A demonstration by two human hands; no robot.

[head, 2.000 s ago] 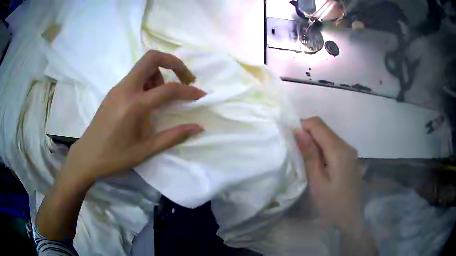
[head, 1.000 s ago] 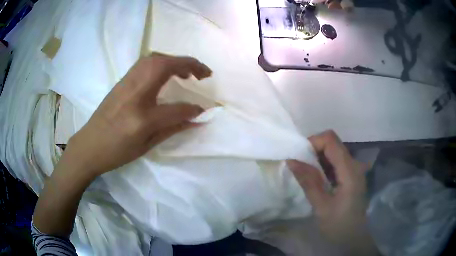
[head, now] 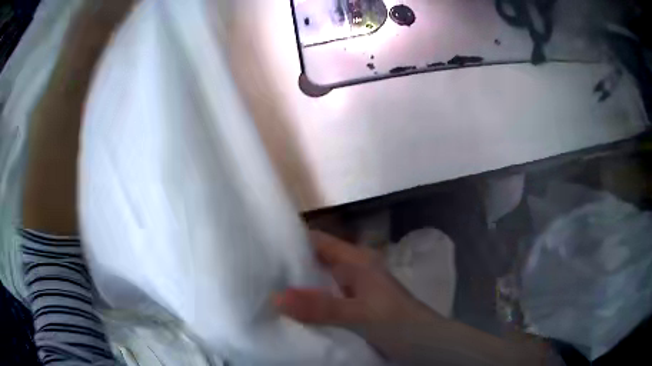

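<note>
A large white cloth garment piece (head: 171,186) hangs in a raised, blurred fold across the left and middle. My right hand (head: 350,300) is at its lower right edge, with the cloth between thumb and fingers. My left forearm, in a striped sleeve, reaches up along the left side behind the cloth. What shows of my left hand (head: 100,21) is blurred and cut off by the top edge; its fingers are hidden.
The machine bed (head: 450,36) with a shiny needle plate (head: 343,18) and a small dark disc (head: 402,15) is at the top. Black scissors (head: 532,28) lie on it. Small snips (head: 606,84) lie on the white table (head: 429,129). A crumpled clear bag (head: 593,271) is at lower right.
My left hand has moved up to the top edge. My right hand has moved left and down with the cloth. The cloth is lifted into a fold, and the machine bed has shifted up and left in view.
</note>
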